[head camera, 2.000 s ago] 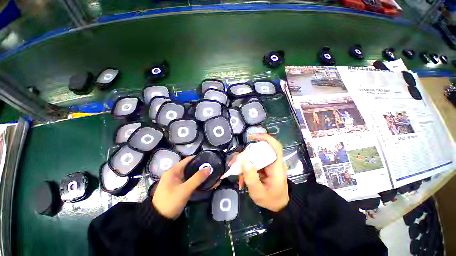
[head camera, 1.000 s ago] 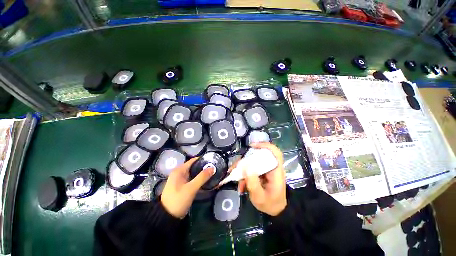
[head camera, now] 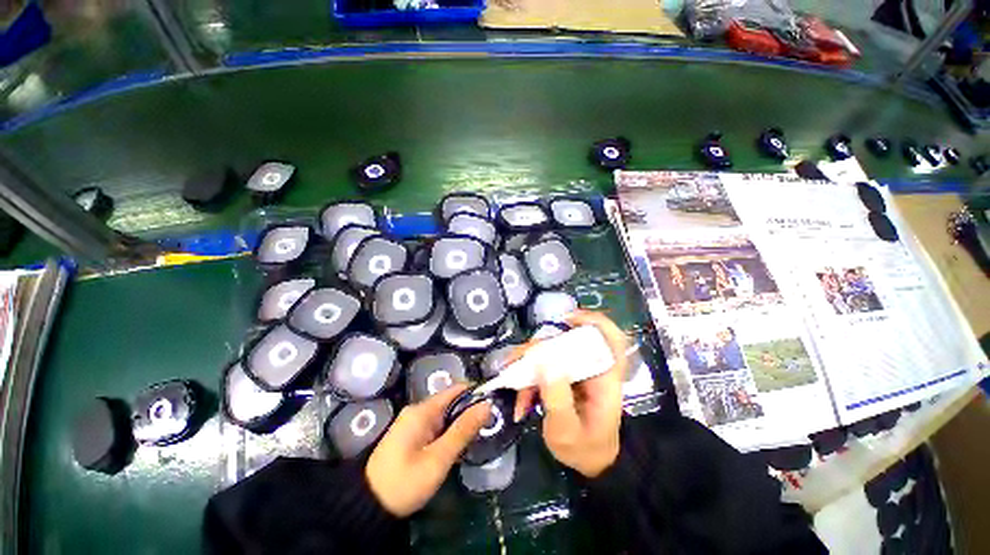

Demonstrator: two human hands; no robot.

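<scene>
My left hand (head camera: 418,461) holds a black rounded-square housing (head camera: 494,425) with a pale ring, low in front of me. My right hand (head camera: 583,417) holds a white glue bottle (head camera: 573,356), its nozzle pointing left onto the upper edge of that housing. Whether the tip touches it I cannot tell. A pile of similar housings (head camera: 363,366) with grey faces lies behind and left of my hands, on clear plastic (head camera: 248,439). One more housing (head camera: 489,473) lies partly hidden below the held one.
Newspaper (head camera: 901,325) lies at right, above a carton (head camera: 955,417) with black covers. A black cover (head camera: 102,434) and a ringed unit (head camera: 165,412) lie at left. Spaced units (head camera: 611,153) sit on the green belt (head camera: 489,108). A blue bin (head camera: 407,13) stands beyond.
My left hand and the held housing have moved down and right, uncovering another piled housing. The glue bottle has shifted slightly right; its nozzle now points at the housing's upper edge.
</scene>
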